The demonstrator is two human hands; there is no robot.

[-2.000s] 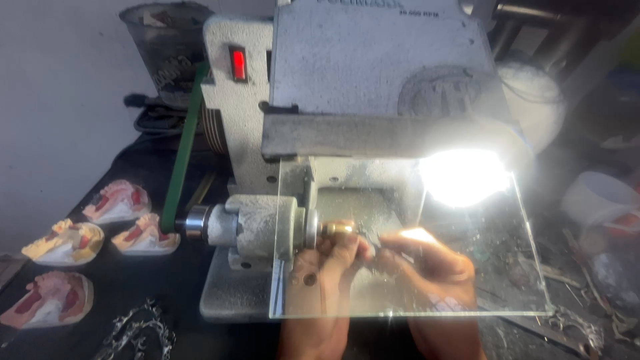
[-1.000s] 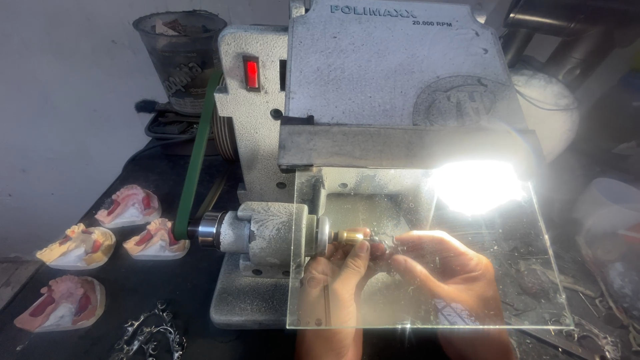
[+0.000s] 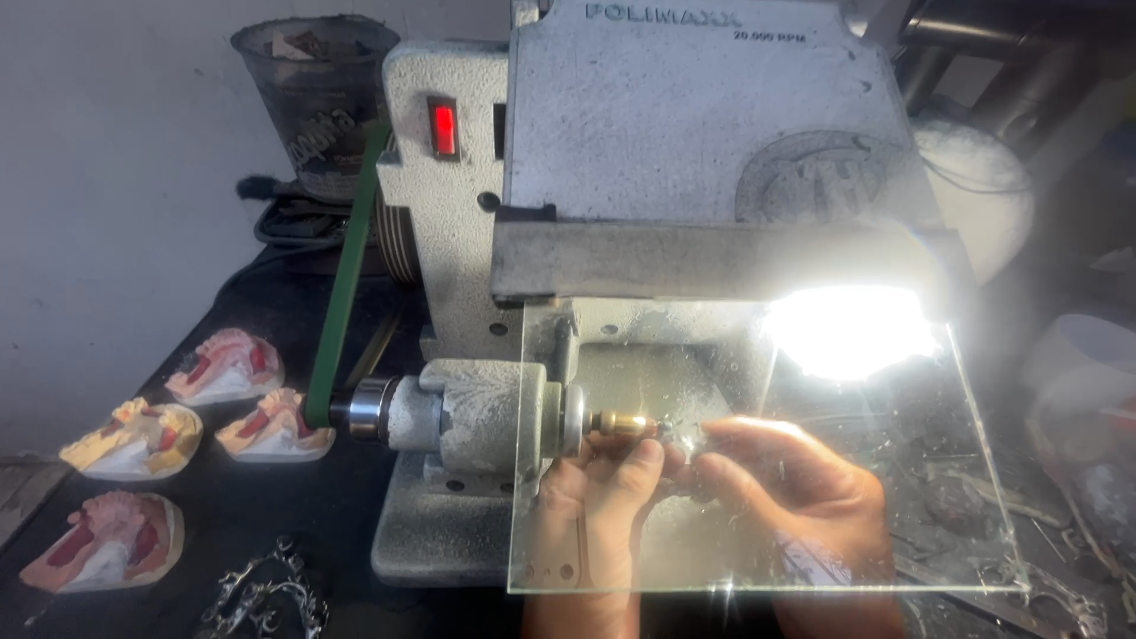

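Observation:
Both hands are seen through a clear shield point(image 3: 568, 550). A small shiny metal dental framework point(image 3: 683, 437) lies between my fingertips, against the tip of the brass-coloured chuck point(image 3: 626, 424) of a belt-driven polishing lathe point(image 3: 488, 417). My left hand point(image 3: 612, 497) is just below the chuck, its thumb raised and its fingers at the framework's left side. From the right, my right hand point(image 3: 790, 497) pinches the piece between thumb and index finger. Glare and the fingers hide much of the piece and the bur at the chuck's end.
Several dental casts point(image 3: 105, 541) stand at the left, near more metal frameworks point(image 3: 266, 595) at the front. A green belt point(image 3: 348, 293) runs down to the lathe's spindle. The red switch point(image 3: 444, 129) is lit. A bucket point(image 3: 315, 106) stands behind, and a bright lamp point(image 3: 852, 333) glares above the shield.
Both hands stay at the chuck with the framework; the fingers have shifted slightly around it. The view has moved a little.

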